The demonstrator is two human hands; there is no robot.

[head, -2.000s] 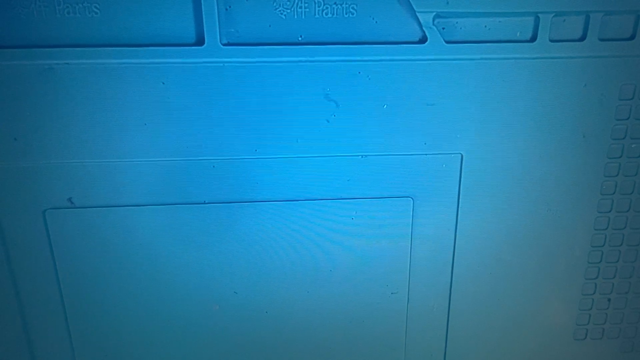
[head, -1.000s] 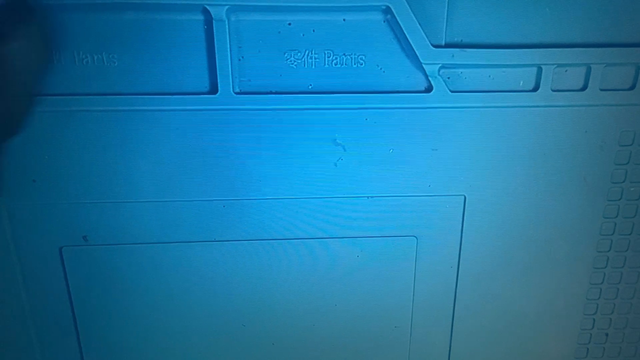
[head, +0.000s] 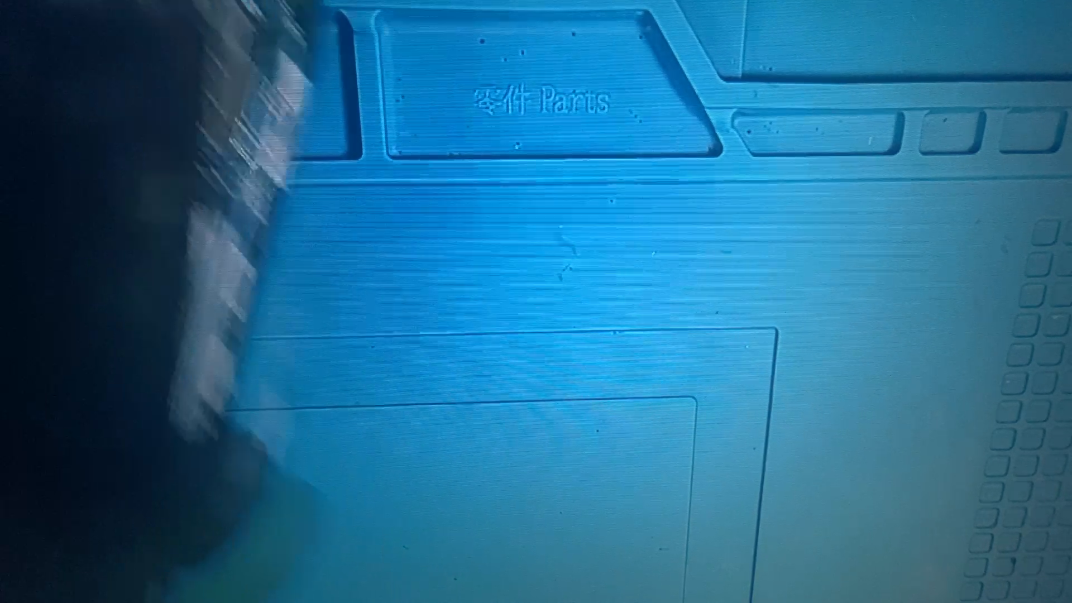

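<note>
A blue silicone work mat [head: 871, 335] with moulded trays and grooves fills most of the head view. Over its left side is a large dark object [head: 92, 251], strongly blurred, with a mottled grey and whitish edge [head: 222, 310] that slants down to the left. What it is cannot be made out. Below that edge is a dark rounded shape [head: 226, 494]; whether it is part of my left hand cannot be told. My right hand is out of view.
A shallow parts tray [head: 544, 126] is moulded into the mat at the top, with smaller compartments [head: 821, 134] to its right. Rows of small square recesses [head: 1019, 354] run down the right side. Specks of debris lie on the mat, and a green blur [head: 268, 536] shows at the lower left.
Two seconds ago only the mat was in view. A dark shape showed at the upper left one second ago, and now a large blurred object covers the left side. The view has shifted.
</note>
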